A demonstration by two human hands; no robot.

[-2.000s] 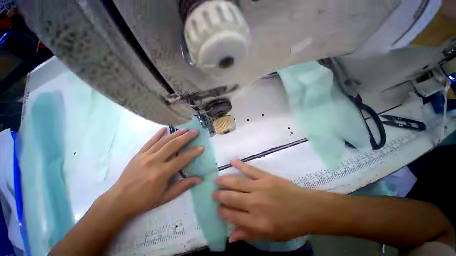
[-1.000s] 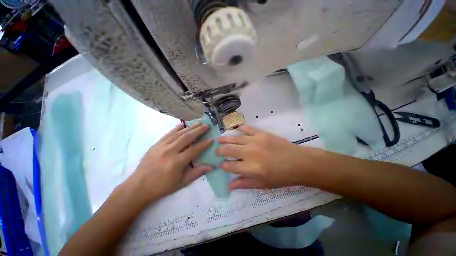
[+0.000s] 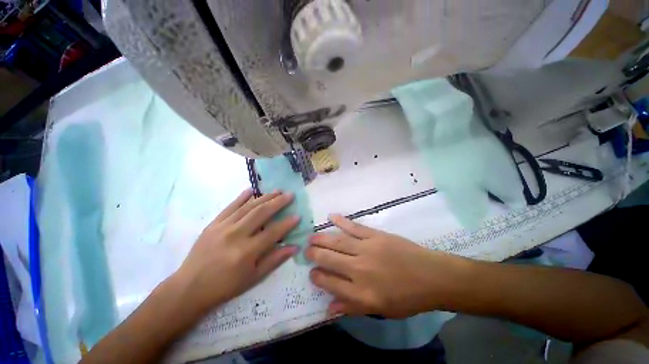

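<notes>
A narrow mint green fabric strip (image 3: 282,171) lies flat on the machine bed, its upper end at the presser foot (image 3: 302,168). My left hand (image 3: 238,238) lies flat with its fingertips on the strip's left side and middle. My right hand (image 3: 370,270) rests at the strip's lower right edge, fingers slightly spread, thumb side on the table. Neither hand visibly pinches the fabric. The small tan ribbed knob (image 3: 324,161) sits just right of the foot. The needle tip cannot be made out.
The sewing machine head (image 3: 192,78) with its white tension dial (image 3: 327,35) fills the top. Darker green pieces (image 3: 82,170) lie at left, other mint pieces (image 3: 452,142) at right beside black-handled scissors (image 3: 530,174) and black snips (image 3: 573,170). A printed ruler (image 3: 498,226) runs along the front edge.
The strip has fed up past the foot, so less of it shows below my hands. My right hand moved up near the foot, then back down and away from it.
</notes>
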